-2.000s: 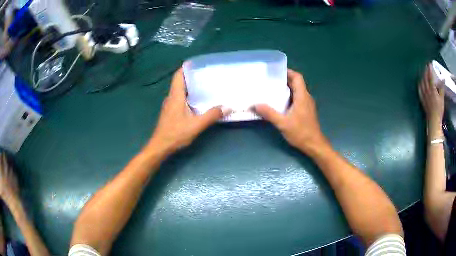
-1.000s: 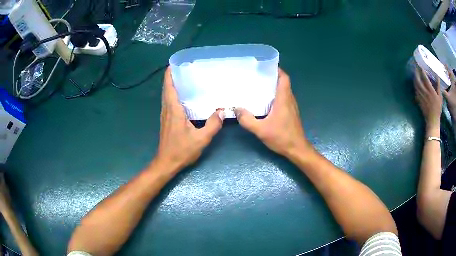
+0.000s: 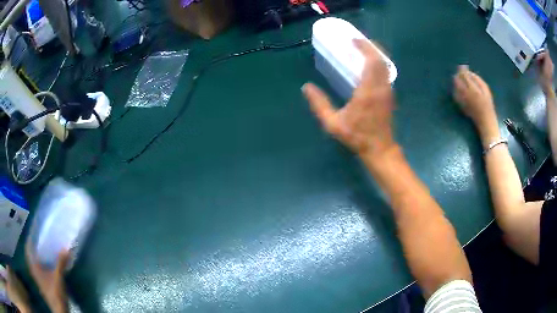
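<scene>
A long white device with rounded ends and a translucent lower part (image 3: 339,44) lies on the bench, upper centre-right. My right hand (image 3: 366,107) is blurred, with thumb and fingers spread. Its fingers overlap the device's near side; whether they touch it is unclear. A blurred, frosted tub (image 3: 61,223) is at the far left, held by a hand (image 3: 47,275) that looks like a neighbour's. My left hand is not in view.
A neighbour's hand (image 3: 475,98) rests at right, near white boxes (image 3: 510,36). A clear bag (image 3: 157,78), black cable and power strip (image 3: 91,111) lie upper left. A brown carton (image 3: 201,15) is at the far side. A blue-white box (image 3: 11,220) is at left.
The tub has left my two hands; a tub is now at the far left. My left hand has gone from view. My right hand has opened beside a white device. The view has shifted.
</scene>
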